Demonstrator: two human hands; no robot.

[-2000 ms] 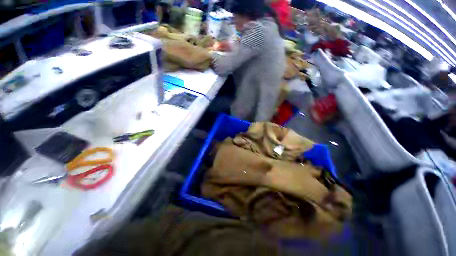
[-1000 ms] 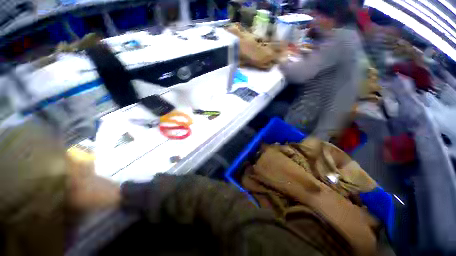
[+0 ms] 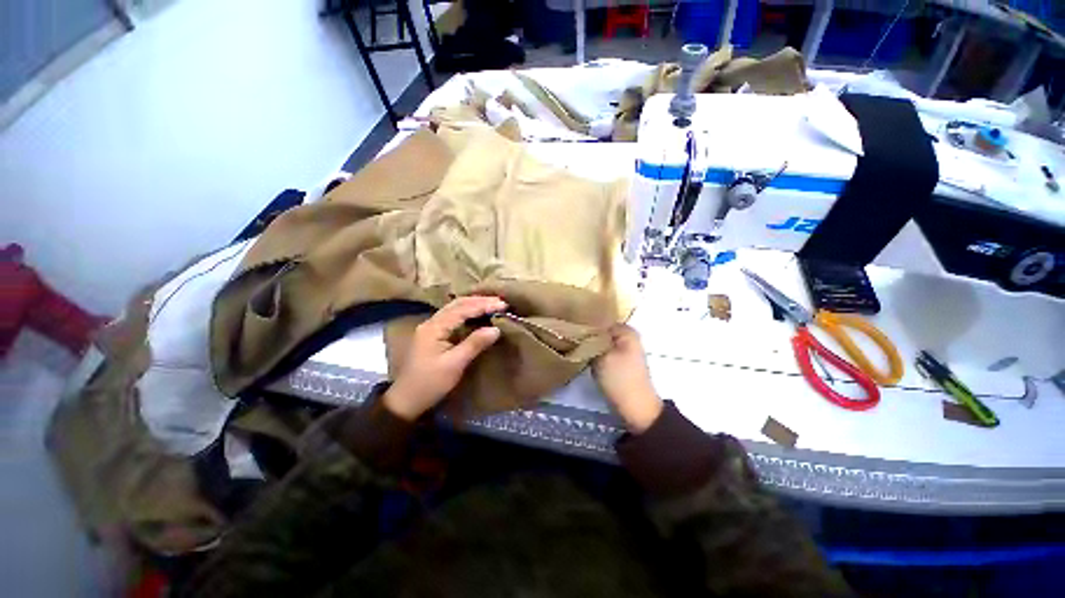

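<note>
A khaki garment piece [image 3: 339, 228] lies draped on the white table left of the sewing machine [image 3: 747, 175]. My left hand [image 3: 441, 356] pinches a folded edge of the cloth between thumb and fingers, by a dark strip. My right hand [image 3: 626, 376] grips the cloth's right corner, in front of the machine's needle area. The presser foot [image 3: 649, 275] stands behind and right of the cloth; whether it touches the cloth cannot be told. A narrow opening or fold in the cloth shows between my hands.
Scissors with red and orange loops [image 3: 841, 350] lie right of the needle. Green and black snips [image 3: 958, 388] lie farther right. Small brown scraps [image 3: 780, 432] and a black box [image 3: 839, 287] are on the table. More khaki cloth [image 3: 88, 432] hangs at the left.
The view has swung left from the blue bin and another person to the machine and garment. Both my hands now show on the cloth; a second ago only one blurred hand and sleeve showed.
</note>
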